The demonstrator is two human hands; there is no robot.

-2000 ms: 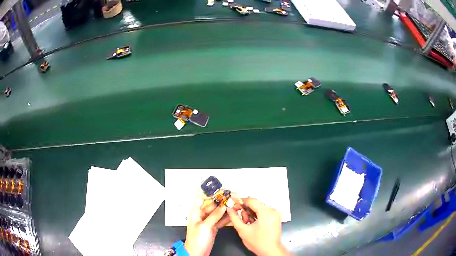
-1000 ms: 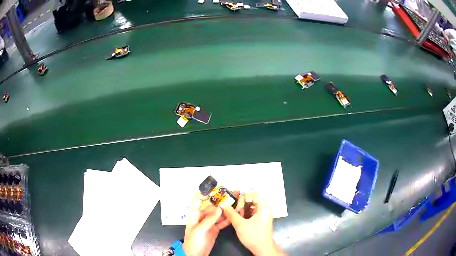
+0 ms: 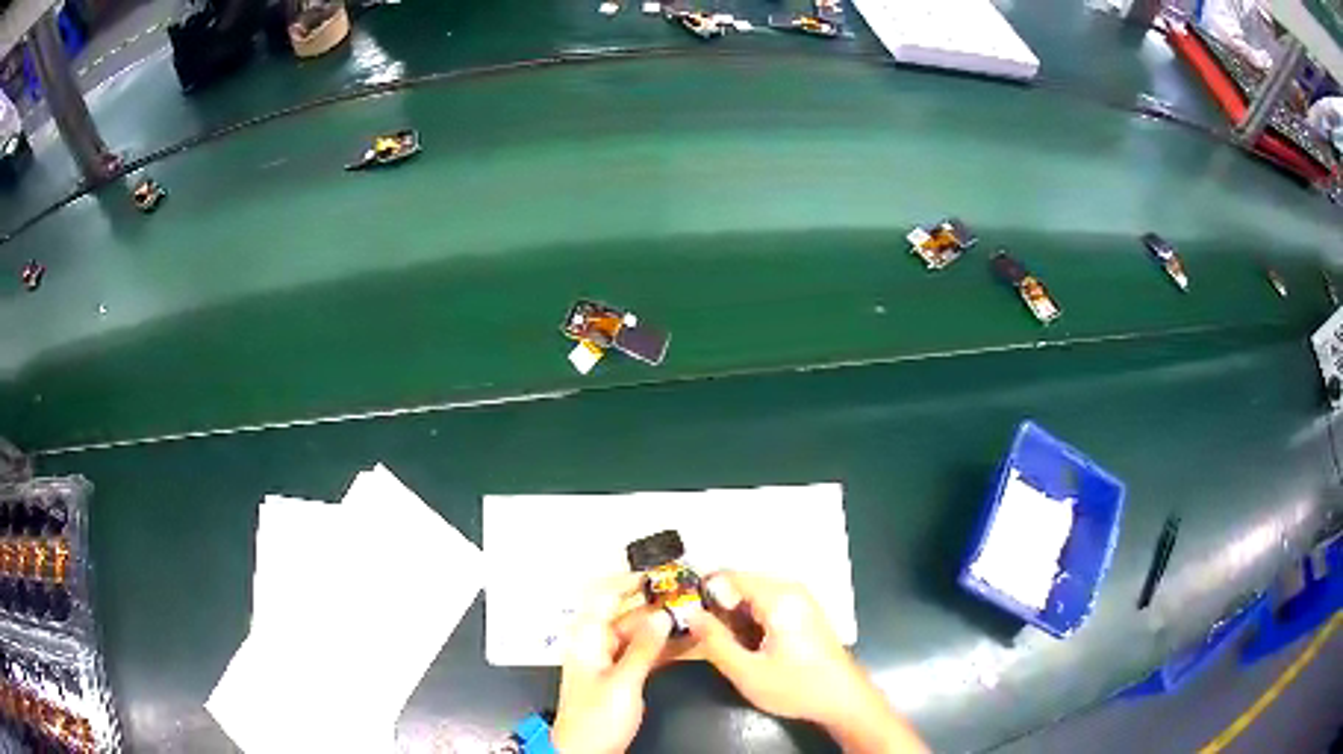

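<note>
A small device assembly (image 3: 676,588) with orange inside is held between both hands over the long white sheet (image 3: 530,567). Its black display module (image 3: 656,551) hangs off the far side, joined by the orange flex cable. My left hand (image 3: 605,666) grips the unit from the left, with a blue wristband (image 3: 535,735) at the wrist. My right hand (image 3: 776,648) holds it from the right, thumb near the unit's lower end. Fingers hide the unit's sides. I cannot tell whether tweezers are in my right hand.
Spare white sheets (image 3: 346,611) lie left, a blister tray (image 3: 37,552) far left. A blue bin (image 3: 1090,552) with white slips and a dark slim tool (image 3: 1159,561) are right. Beyond, the green conveyor belt (image 3: 766,192) carries spaced units, one (image 3: 614,333) nearest. A white block (image 3: 950,37) lies beyond it.
The held unit has turned more upright, and its display now points away from me. My hands have shifted slightly right. The units on the belt appear shifted right.
</note>
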